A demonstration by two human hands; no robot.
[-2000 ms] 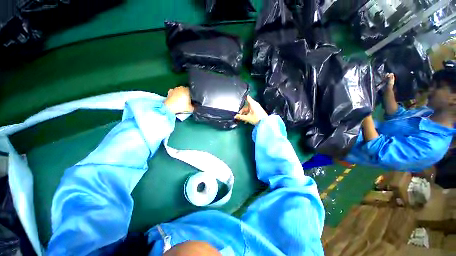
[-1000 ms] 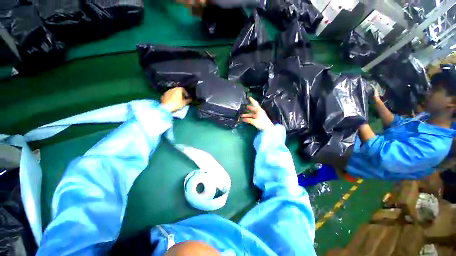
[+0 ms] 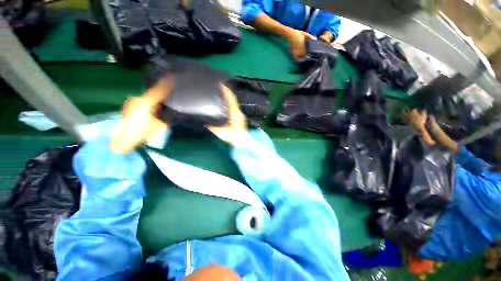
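Observation:
A black wrapped parcel (image 3: 195, 93) is held up in front of me, blurred, between my two hands. My left hand (image 3: 140, 118) grips its left side, and the label strip (image 3: 203, 180) hangs from near this hand down to the label roll (image 3: 252, 220) on the green table close to my body. My right hand (image 3: 232, 118) holds the parcel's right edge, with the fingers along its side. Whether a single label is on my left fingertips cannot be told.
Black bags (image 3: 368, 159) stand in a heap at right, beside a person in blue. Another person's hands (image 3: 299, 44) hold a black parcel at the far table. A grey frame post (image 3: 41, 82) is at left. Black bags (image 3: 44, 192) lie at lower left.
The parcel has been lifted off the table and moved left in both hands. The view has turned left. Another person's hands now show at the far table.

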